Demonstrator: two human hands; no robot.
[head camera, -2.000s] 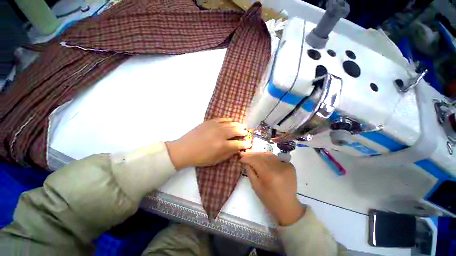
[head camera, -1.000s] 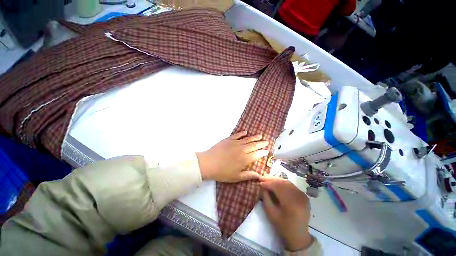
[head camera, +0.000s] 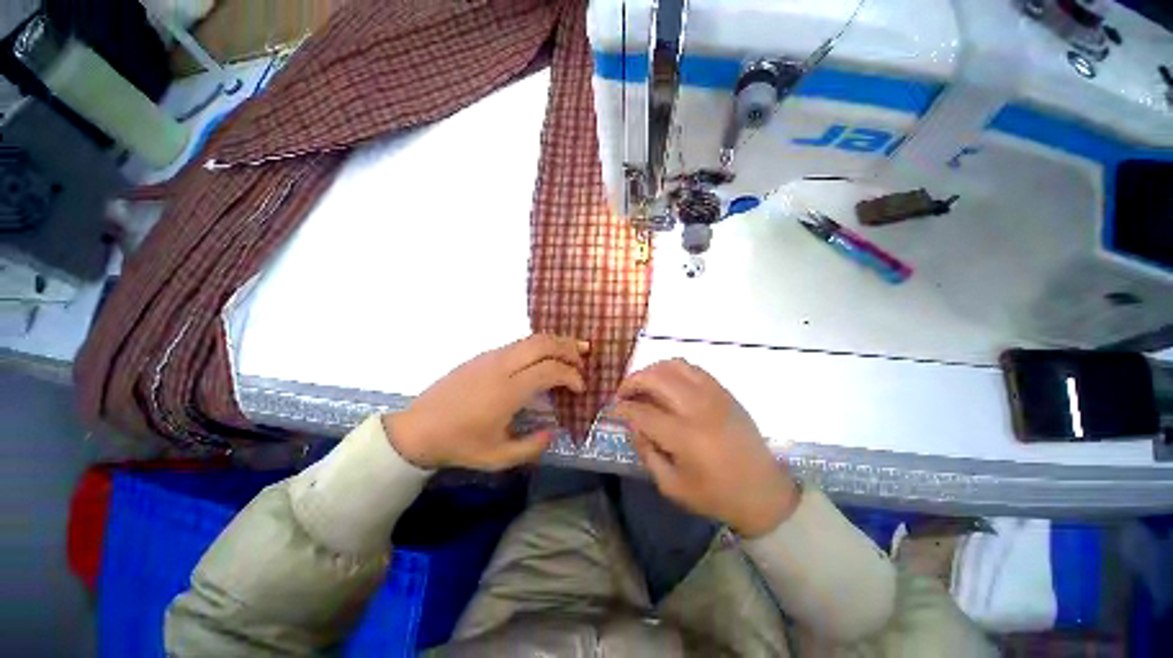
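A reddish-brown plaid strip (head camera: 575, 244) runs down the white table, its pointed end at the front edge. Its right edge lies by the lit presser foot and needle (head camera: 642, 229) of the white sewing machine (head camera: 849, 122). My left hand (head camera: 495, 401) is at the left of the pointed end, thumb and fingers around its edge. My right hand (head camera: 699, 444) pinches the right edge near the point. The upper end of the strip meets another plaid piece at the top.
A bundle of plaid pieces (head camera: 212, 276) lies left. Pink-and-blue snips (head camera: 858, 248), a small dark piece (head camera: 904, 207) and a smartphone (head camera: 1081, 395) lie right. A printed scale (head camera: 900, 471) runs along the front edge. A blue crate (head camera: 174, 566) and red basket (head camera: 90, 527) are below left.
The view has swung, so the machine now shows at the top right. Both hands have moved from beside the needle down to the strip's pointed end.
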